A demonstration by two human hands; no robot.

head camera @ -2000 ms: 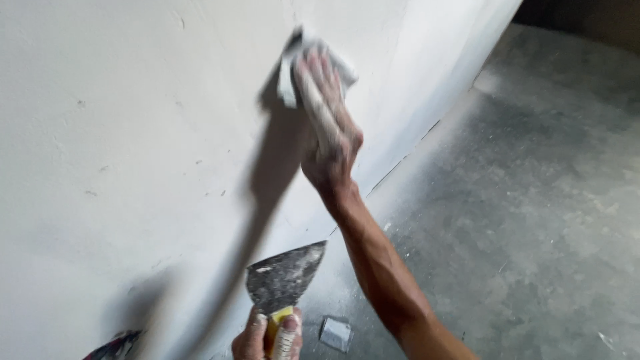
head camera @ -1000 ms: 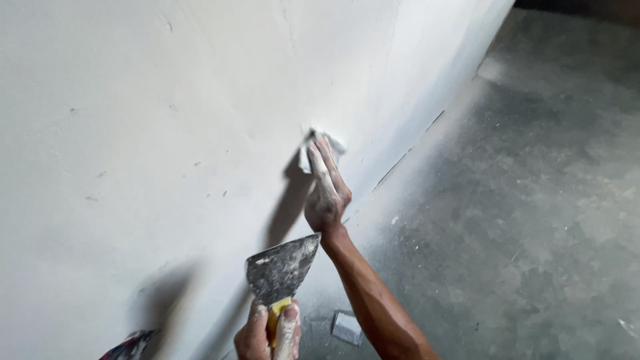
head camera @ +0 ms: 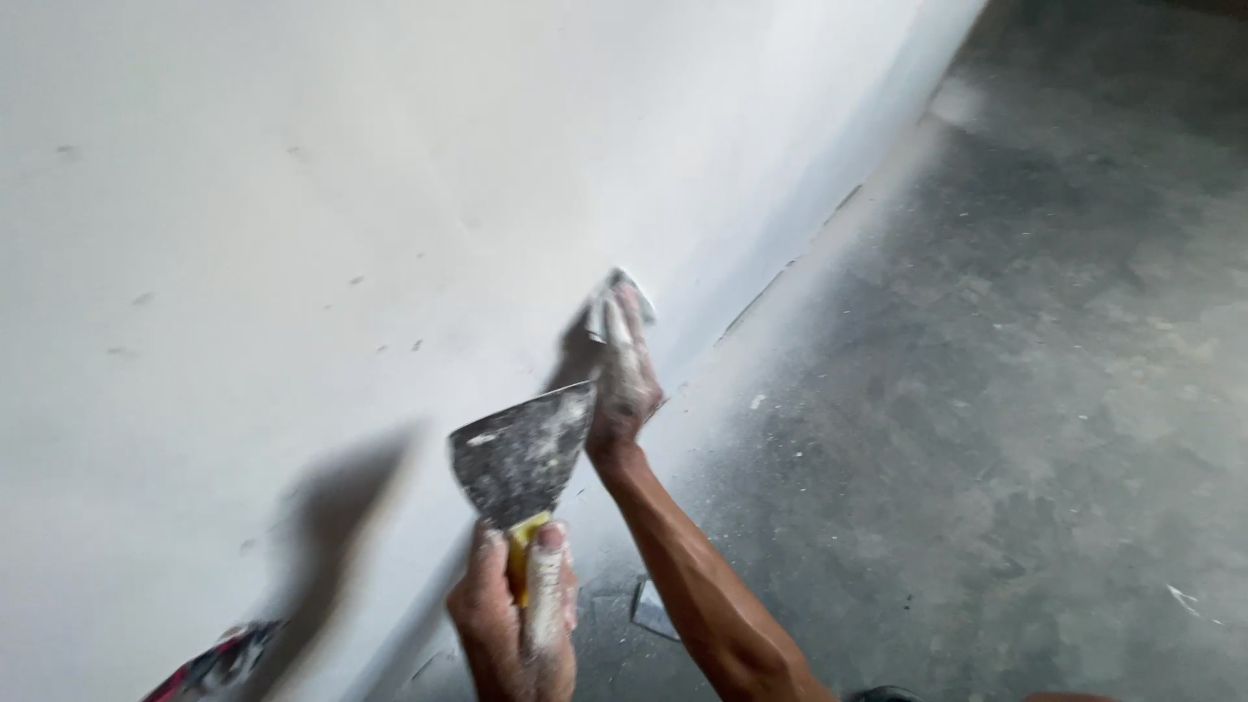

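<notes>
Against the white wall [head camera: 468, 195], my right hand [head camera: 624, 375] presses a folded sheet, likely sandpaper [head camera: 641, 300], with dusty, stretched fingers. Its palm side faces the wall and hides most of the sheet. My left hand [head camera: 517, 604] grips the yellow handle of a putty knife [head camera: 524, 453] at the bottom centre. The knife's wide metal blade is smeared with white residue and points up, its right corner overlapping my right wrist area in view. White powder coats the fingers of both hands.
The grey concrete floor [head camera: 1024, 419] lies to the right, dusted white along the wall's foot. A small flat pale piece [head camera: 653, 609] rests on it, partly behind my right forearm. Patterned cloth [head camera: 219, 663] shows at the lower left.
My right hand has moved down along the wall with the sheet, closer to the putty knife blade. My left hand keeps its hold on the knife.
</notes>
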